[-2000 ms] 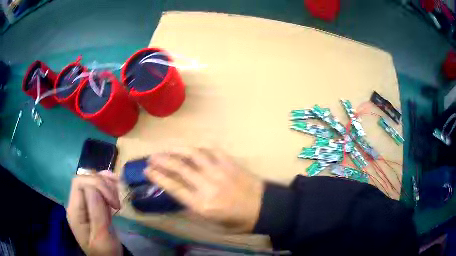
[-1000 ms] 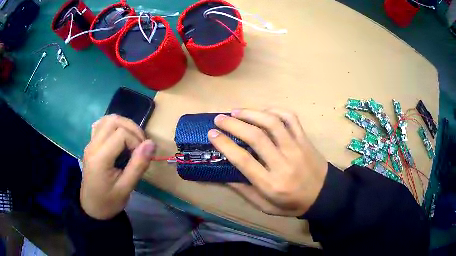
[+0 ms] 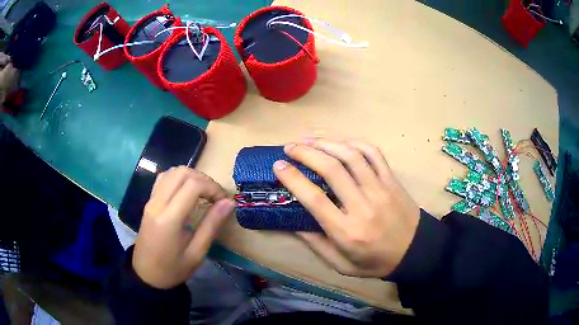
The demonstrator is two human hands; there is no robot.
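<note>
A dark blue fabric-covered speaker (image 3: 257, 166) lies on its side at the front of the tan board. Its long slot faces up and shows a circuit board (image 3: 270, 196) with silver parts and red wire inside. My right hand (image 3: 355, 203) is closed around the speaker's right part and hides that end. My left hand (image 3: 184, 222) is at the speaker's open left end, thumb and forefinger pinched on the red wire (image 3: 240, 201) where it comes out of the slot; the fingertips hide the wire's end.
Several red speakers (image 3: 282, 79) with white leads stand at the back left. A black phone (image 3: 168, 159) lies left, partly behind my left hand. Green circuit boards (image 3: 476, 184) with red wires are piled right, beside a black strip (image 3: 543, 151). A thin stick (image 3: 53, 95) lies far left.
My left hand has moved right, up to the speaker's end, and the stretch of red wire between them is shorter. My right hand keeps its hold. More of the phone shows.
</note>
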